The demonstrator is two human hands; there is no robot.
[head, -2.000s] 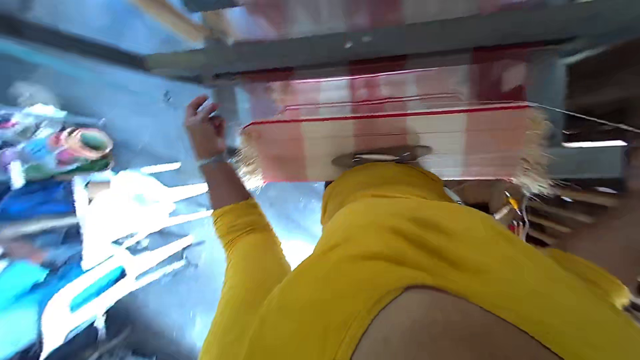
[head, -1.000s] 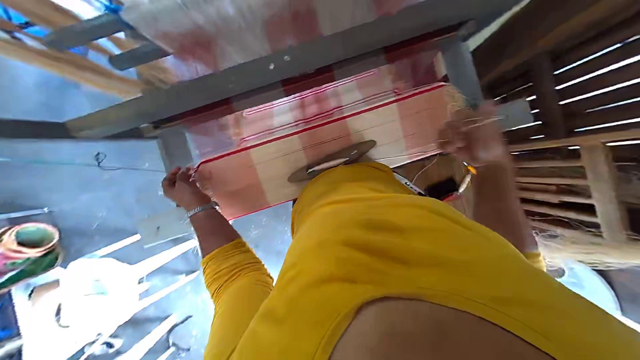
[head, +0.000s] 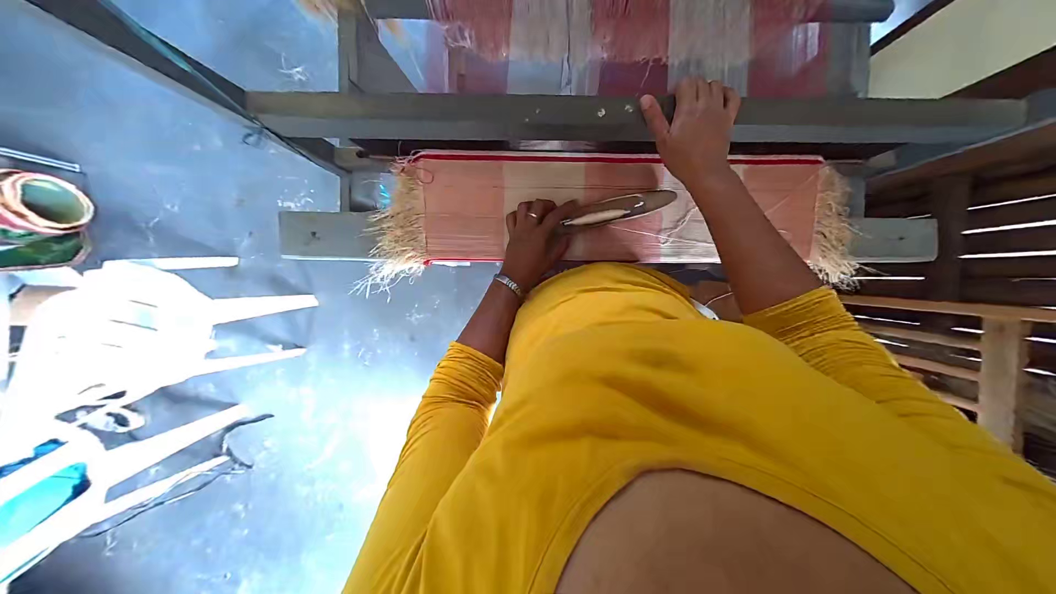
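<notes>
My right hand [head: 695, 124] grips the wooden beater beam [head: 462, 115] of a handloom, its fingers over the top edge. Below the beam lies red, pink and cream striped cloth [head: 462, 210] with frayed straw-coloured fringes [head: 400, 219] at both sides. A wooden boat shuttle [head: 652, 202] holding pale thread rests tilted on the cloth. My left hand [head: 532, 235] lies at the shuttle's left end, fingers bent over the cloth; whether it grips the shuttle is not plain. Striped warp threads [head: 627, 41] stretch beyond the beam.
White plastic chairs [head: 173, 322] stand on the left, near a rolled mat or basket [head: 54, 202]. A grey cloth beam [head: 322, 235] sticks out past the fringes. Slatted wooden walling [head: 998, 355] is at the right.
My right hand has moved from the cloth's right edge to the beater beam. My left hand has moved from the left edge inward to the shuttle. The view has turned.
</notes>
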